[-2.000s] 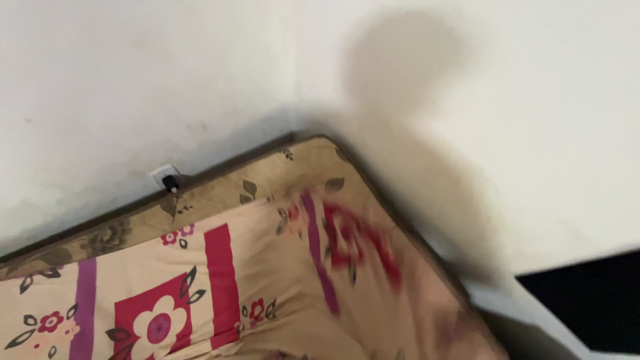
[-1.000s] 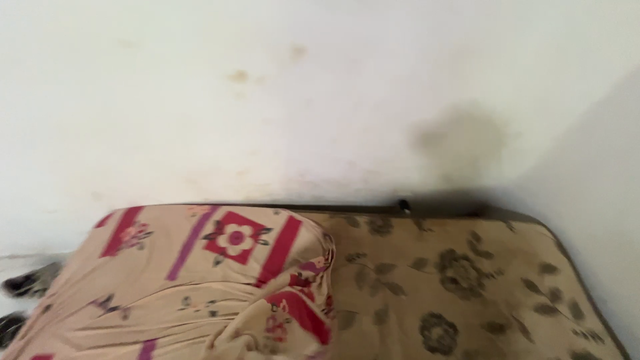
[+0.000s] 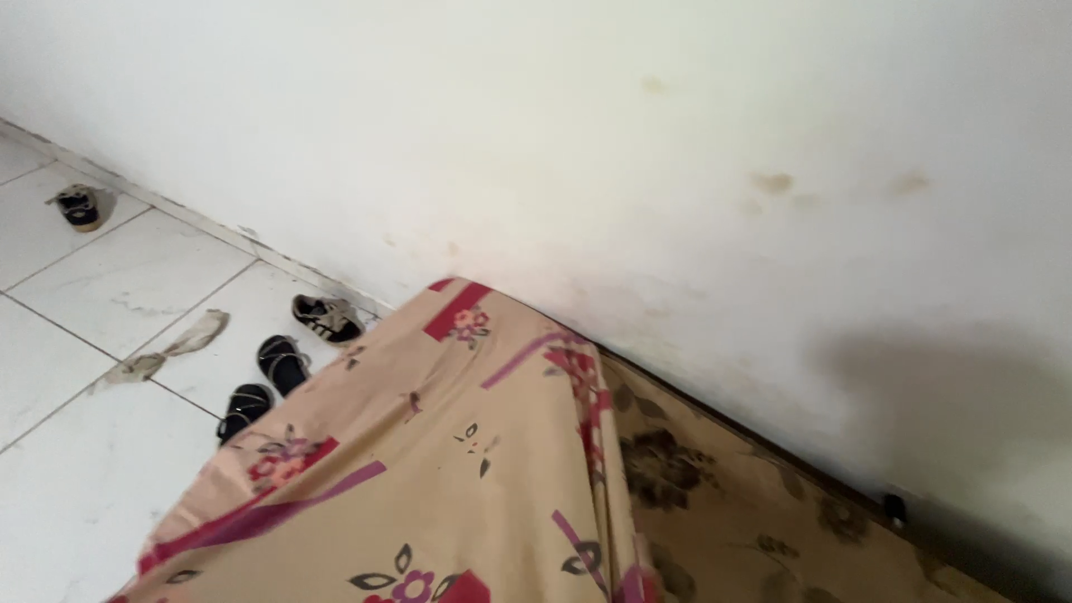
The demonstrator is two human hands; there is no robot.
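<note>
Neither my left hand nor my right hand shows in the head view. A beige bed sheet (image 3: 502,419) with red, pink and purple flower patterns lies over the near and left part of a mattress, its right edge bunched in folds. To the right of those folds the mattress (image 3: 720,536) is bare, brownish with dark flower prints. Its far side runs along the white wall.
A black plug (image 3: 894,509) sits at the wall beside the mattress. On the white tiled floor (image 3: 67,511) at left are black sandals (image 3: 283,363), a black sneaker with pale laces (image 3: 328,319), another such shoe (image 3: 79,208) and a crumpled cloth strip (image 3: 180,343).
The view has swung widely along the bed to the left. The sheet covered the mattress nearly to a corner two seconds ago; one second ago its edge lay folded back, with bare mattress at right.
</note>
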